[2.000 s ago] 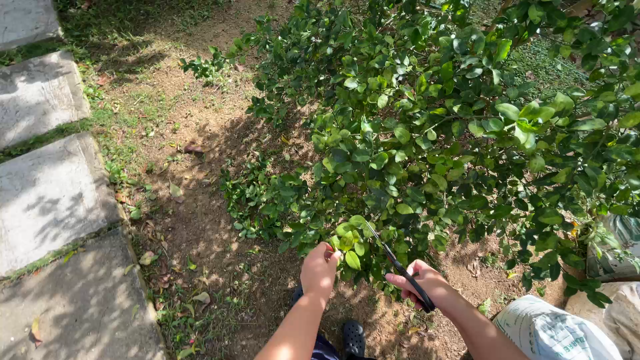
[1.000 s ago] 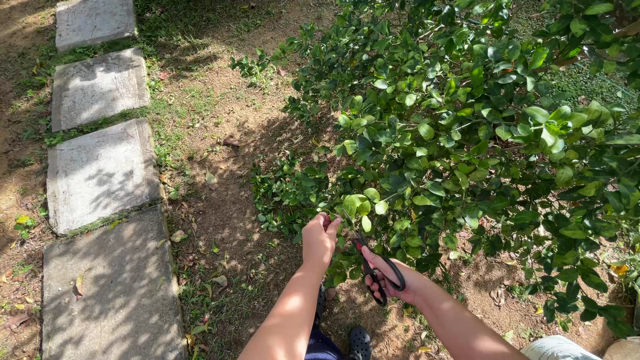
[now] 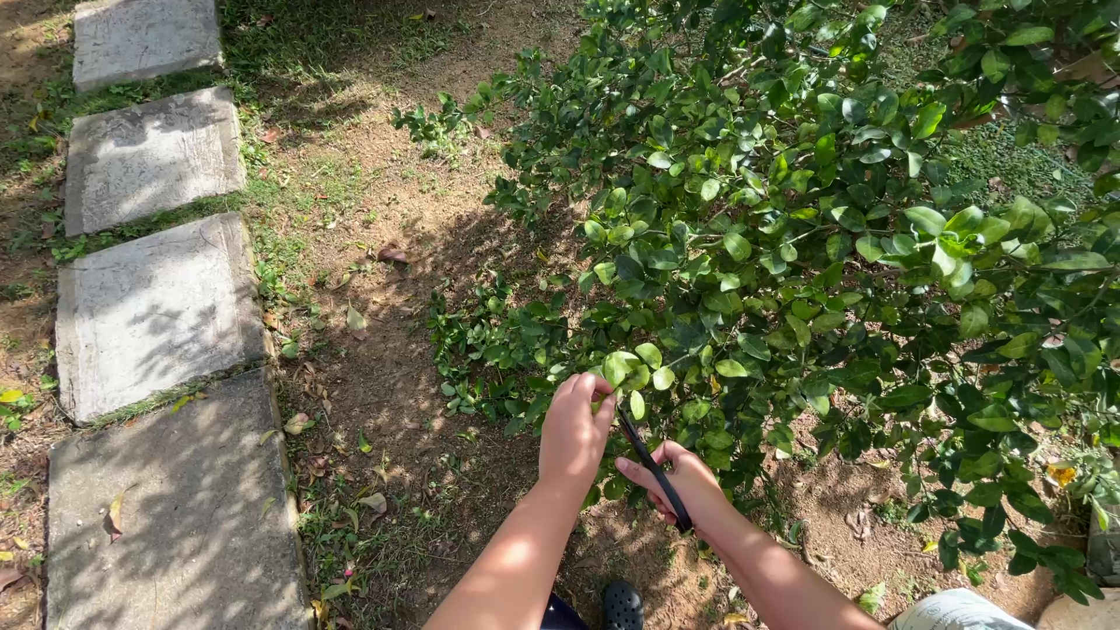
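My left hand (image 3: pixel 575 427) pinches a leafy shoot (image 3: pixel 637 371) with light green leaves at the near edge of a leafy bush (image 3: pixel 744 262). In my right hand (image 3: pixel 682 486) is a pair of black-handled scissors (image 3: pixel 654 471), seen nearly edge-on. Their tips point up and left, close to my left fingertips and just under the shoot. Whether the blades touch the stem cannot be told. My right fingers are wrapped around the handles, partly hidden behind them.
Concrete stepping slabs (image 3: pixel 157 319) run down the left side. Bare soil with fallen leaves (image 3: pixel 376 420) lies between them and the bush. A dark clog (image 3: pixel 622 605) shows at the bottom. White sacks (image 3: pixel 958 612) lie at the lower right.
The scissors have turned from a view with both handle loops showing to nearly edge-on, their tips by my left fingers. My left hand stays at the leafy shoot. The view has shifted left.
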